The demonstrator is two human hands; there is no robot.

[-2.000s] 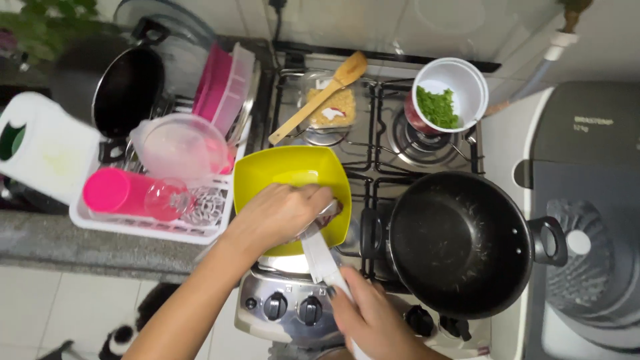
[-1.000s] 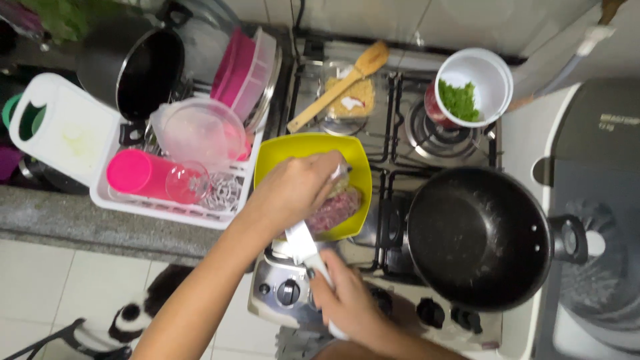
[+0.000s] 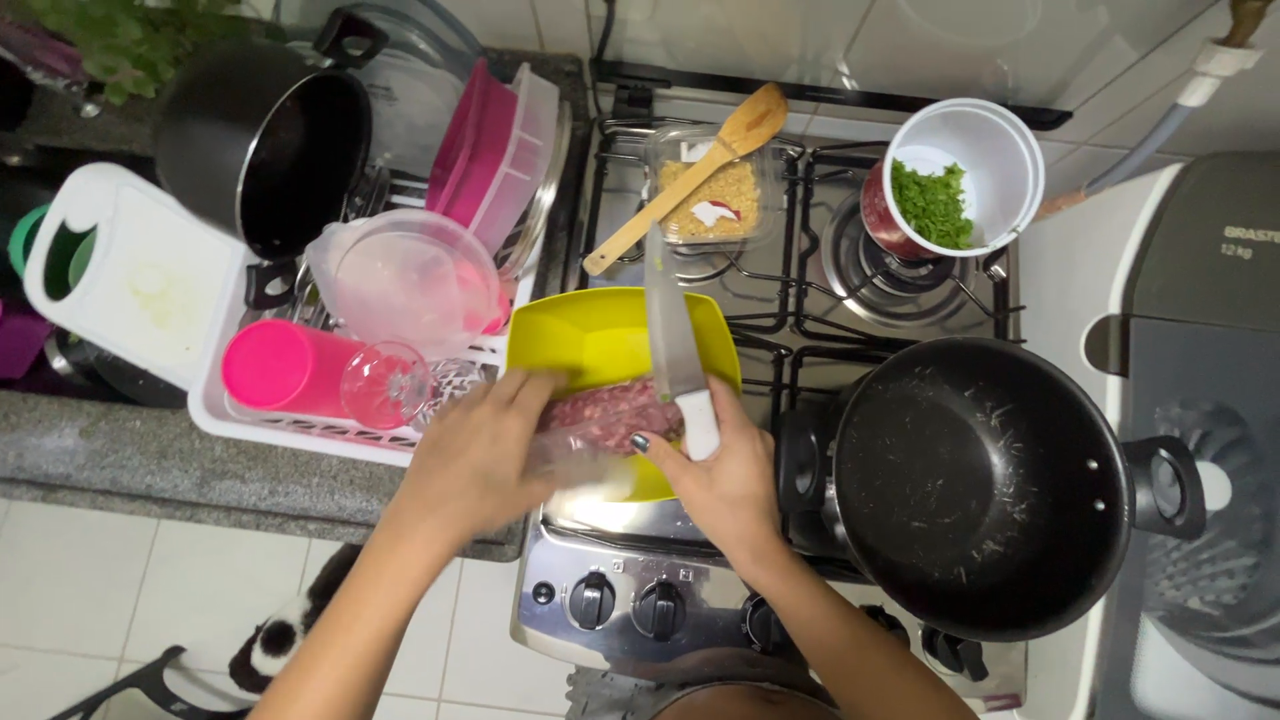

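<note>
A yellow-green plastic bowl stands on the front left of the gas stove, with ground meat in it. My left hand is blurred at the bowl's left edge; clear plastic film lies at its fingers, over part of the meat. In my right hand, at the bowl's right side, is a kitchen knife gripped by its white handle, its blade pointing up and away over the bowl. A wooden spoon rests across a clear container of minced garlic-like bits.
A black pan sits at front right, and a white tub of chopped herbs behind it. Left of the stove, a white dish rack holds a black pot, plastic tubs and a cutting board. A black-and-white animal is on the floor.
The knife, pointing down toward my right hand's side before, now points up and away. My left hand has moved from over the bowl to its left edge, and more meat shows.
</note>
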